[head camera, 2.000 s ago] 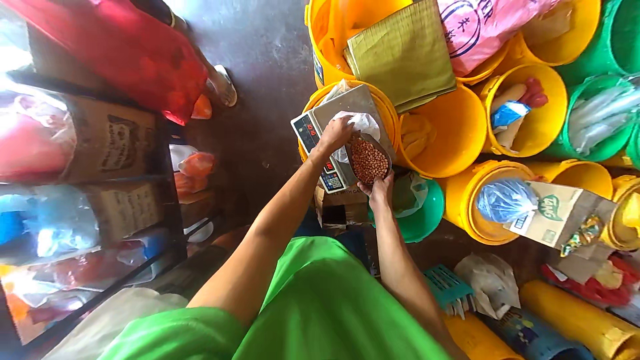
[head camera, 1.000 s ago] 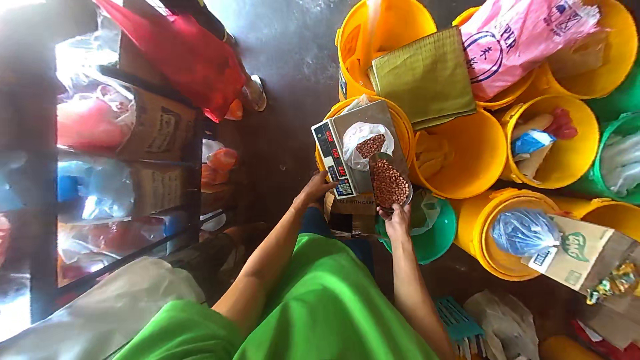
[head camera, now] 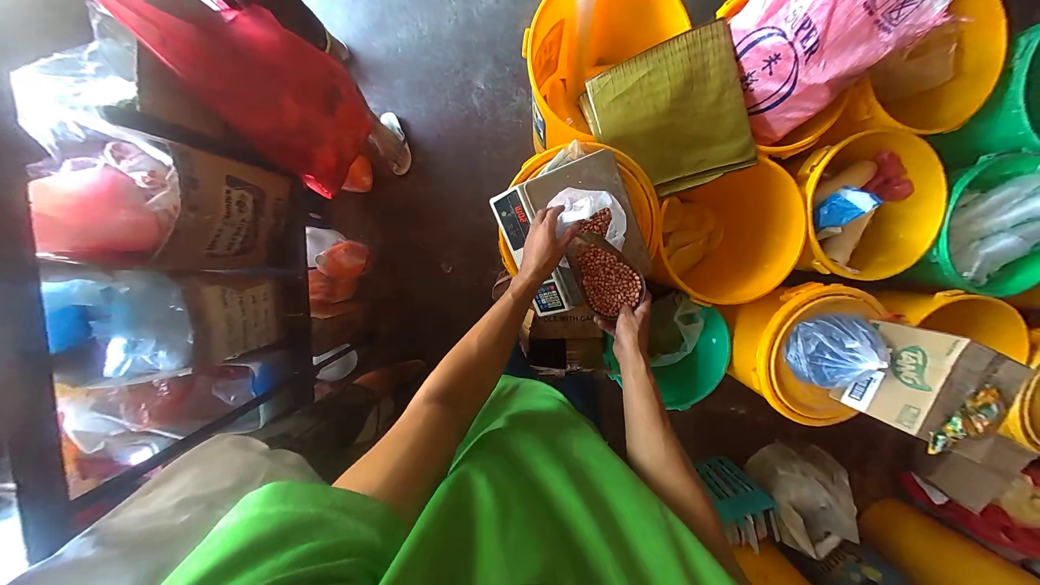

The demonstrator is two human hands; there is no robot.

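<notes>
A digital scale rests on a yellow lidded bucket. On its metal plate lies a white plastic bag with reddish-brown nuts or beans inside. My left hand is at the bag's near left edge, its fingers on the plastic. A scoop heaped with the same nuts or beans is held by my right hand at its near end. The scoop's far tip is at the mouth of the bag.
Yellow buckets and green buckets stand to the right, one under a folded olive cloth. A pink printed sack lies beyond. A shelf with cardboard boxes is at left, near a person's foot and a red bag.
My left hand has moved from the scale's near left corner, where it was one second ago, up to the white bag. The scoop stays in my right hand.
</notes>
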